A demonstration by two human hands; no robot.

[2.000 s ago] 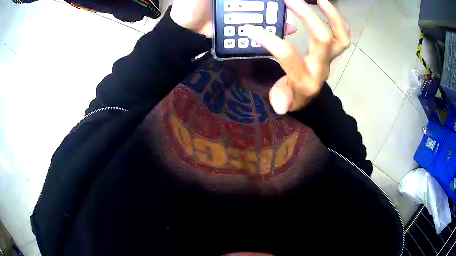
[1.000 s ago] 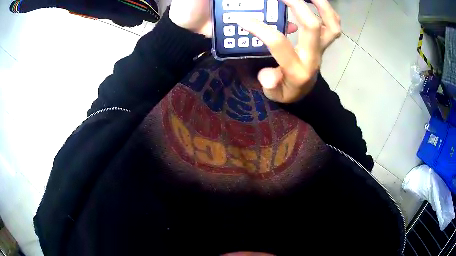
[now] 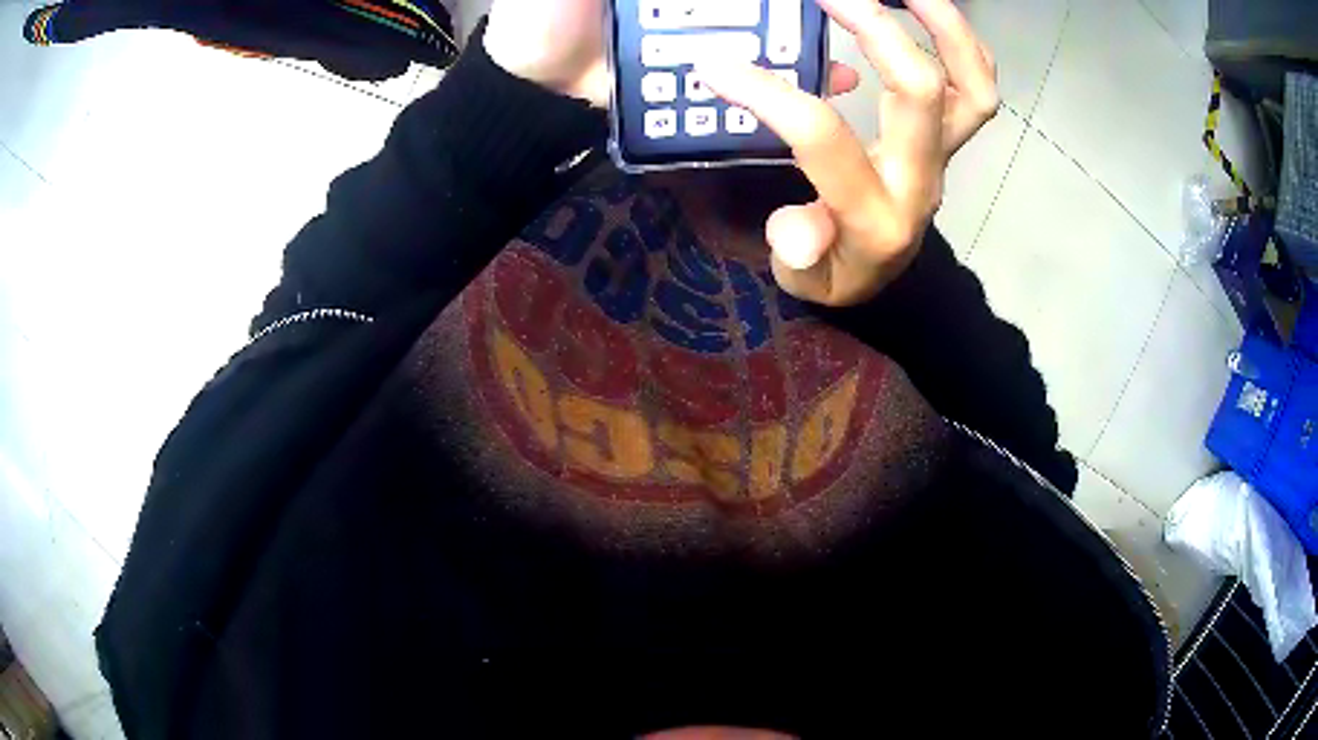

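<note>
A smartphone (image 3: 718,145) in a clear-edged case is at the top centre, its upper part cut off by the picture's edge. Its dark screen shows rows of pale keys. My left hand (image 3: 557,46) holds the phone from its left side and from behind, with fingertips showing at its right edge. My right hand (image 3: 875,166) is at the phone's right, its index finger over the screen keys and the other fingers spread. It grips nothing. Whether the fingertip touches the screen I cannot tell.
Pale floor tiles (image 3: 1077,188) lie below. At the right are a blue bag (image 3: 1272,419), a white plastic bag (image 3: 1243,542), a grey box-like object (image 3: 1265,41) and a black ribbed mat or rack (image 3: 1246,672). A dark striped thing (image 3: 289,29) lies at the top left.
My right hand has shifted slightly over the phone, its thumb and fingers moving a little right since one second ago. The phone and left hand are nearly still.
</note>
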